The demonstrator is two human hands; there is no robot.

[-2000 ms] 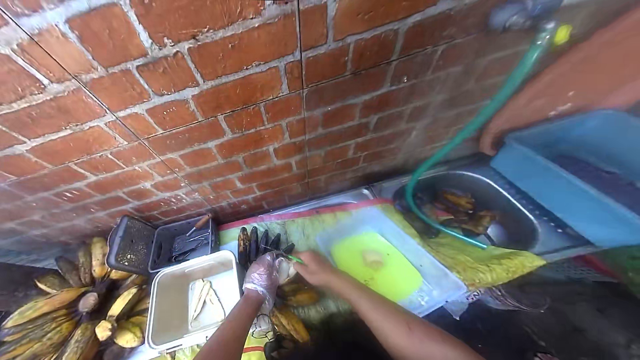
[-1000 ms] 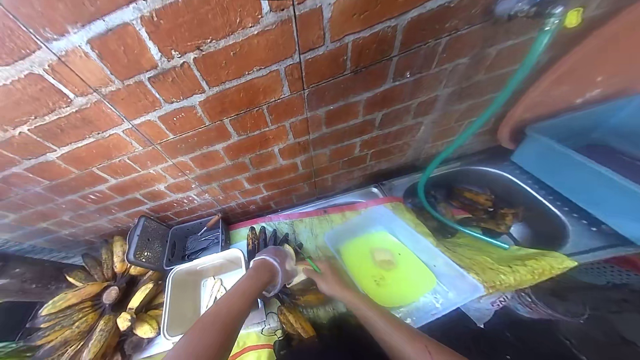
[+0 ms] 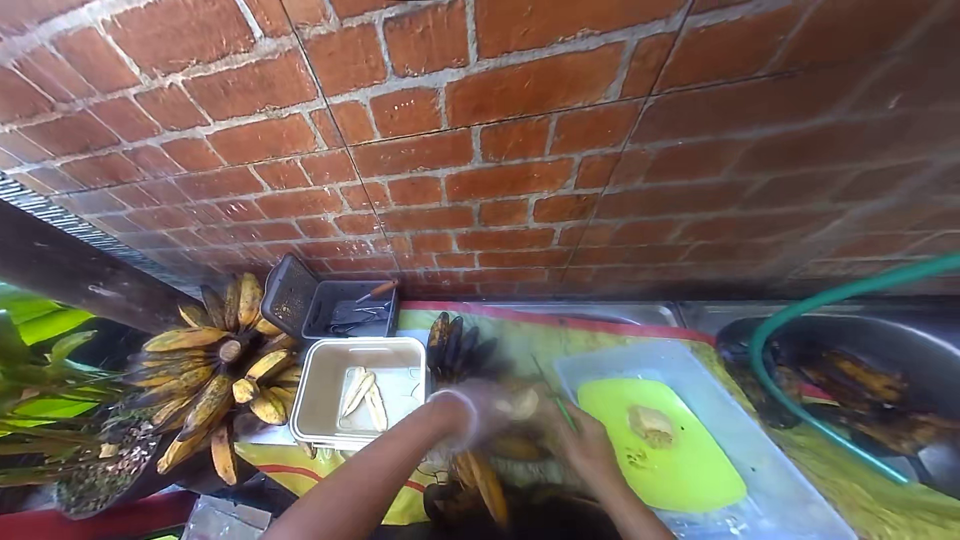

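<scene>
My left hand (image 3: pixel 480 412), in a clear plastic glove and blurred, is shut on a pale peeled plantain (image 3: pixel 523 403). My right hand (image 3: pixel 586 439) grips a green-handled knife (image 3: pixel 564 411), its thin blade pointing up and left beside the plantain. Dark plantains (image 3: pixel 457 345) lie just behind my left hand, and yellow-black ones (image 3: pixel 484 487) lie below it. Left of my hands, a beige tub (image 3: pixel 315 390) holds peeled plantain pieces (image 3: pixel 365 394). To the right, a yellow-green cutting board (image 3: pixel 675 472) with a pale block (image 3: pixel 651 427) on it lies in a translucent plastic tray (image 3: pixel 765 450).
A large plantain bunch (image 3: pixel 214 360) lies at the left, beside a grey box (image 3: pixel 351 307) of utensils. At the right, a green hose (image 3: pixel 817 300) runs into a metal sink (image 3: pixel 922 360) holding dark peels (image 3: pixel 862 382). A brick wall (image 3: pixel 510 165) rises behind the counter.
The view has swung left, bringing in more of the plantain bunch and green leaves. Both hands remain between the tub and tray, with the knife still in my right hand.
</scene>
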